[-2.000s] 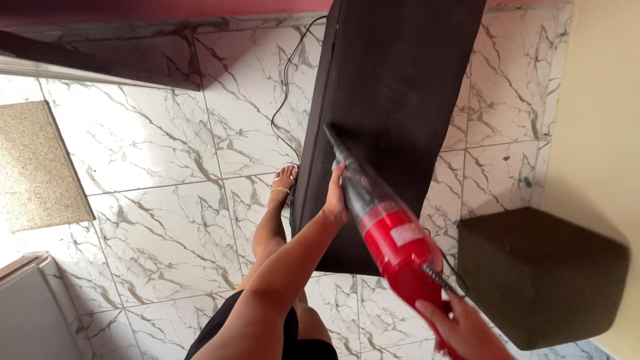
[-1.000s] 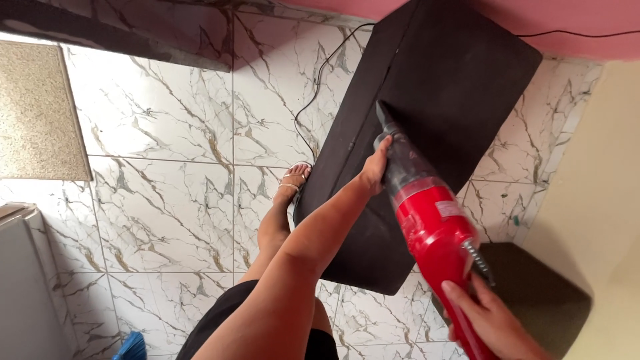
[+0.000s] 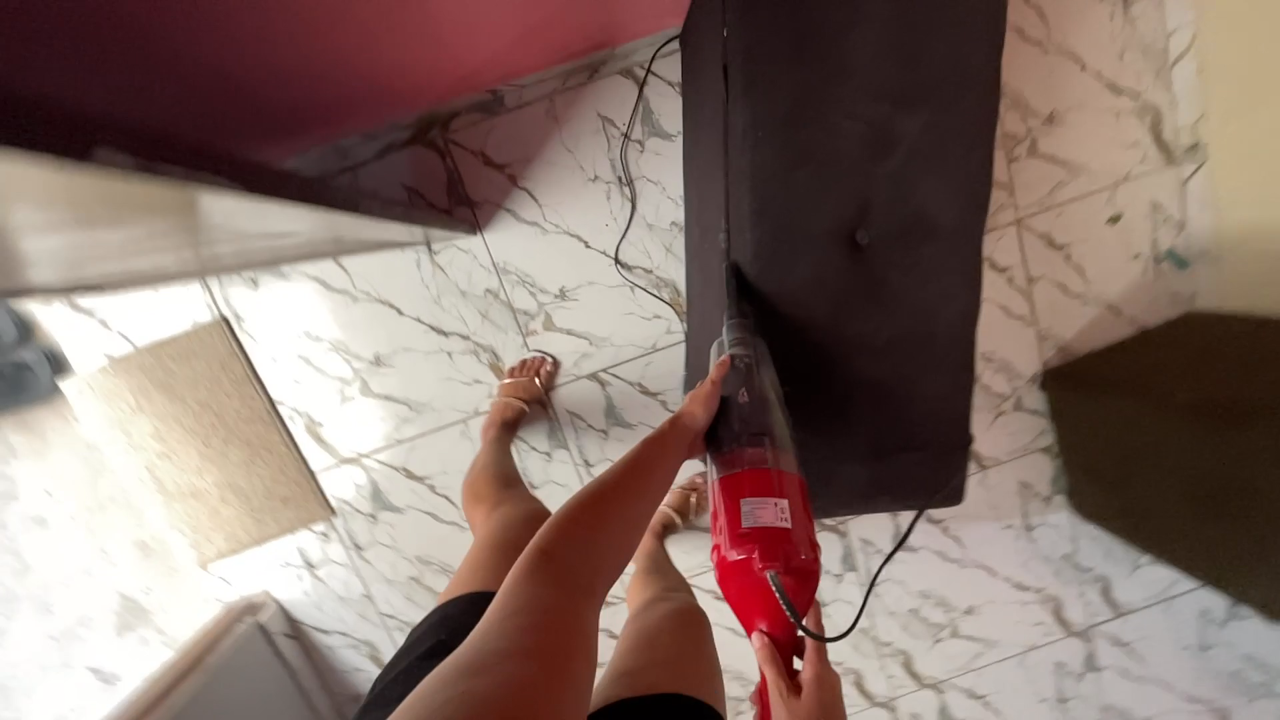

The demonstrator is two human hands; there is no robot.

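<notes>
A red handheld vacuum cleaner (image 3: 765,520) with a clear grey dust chamber and a black crevice nozzle lies over a long black upholstered bench (image 3: 860,230). The nozzle tip touches or hovers just above the seam along the bench's left side. My left hand (image 3: 707,405) grips the dust chamber near the nozzle, its fingers partly hidden behind it. At the bottom, my right hand (image 3: 800,675) is closed around the red rear handle. A black power cord (image 3: 880,570) loops from the vacuum's body toward the bench's near end.
My sandalled feet stand on marbled floor tiles, left of the bench. A thin black cable (image 3: 625,180) runs over the floor beside it. A dark block-shaped stool (image 3: 1170,440) is at the right, a beige mat (image 3: 205,440) at the left. A pink wall rises at the top left.
The vacuum, in both hands, now points nearly straight up the view along the bench seam, where it slanted before. The view has turned and shifted. Both hands have kept their hold.
</notes>
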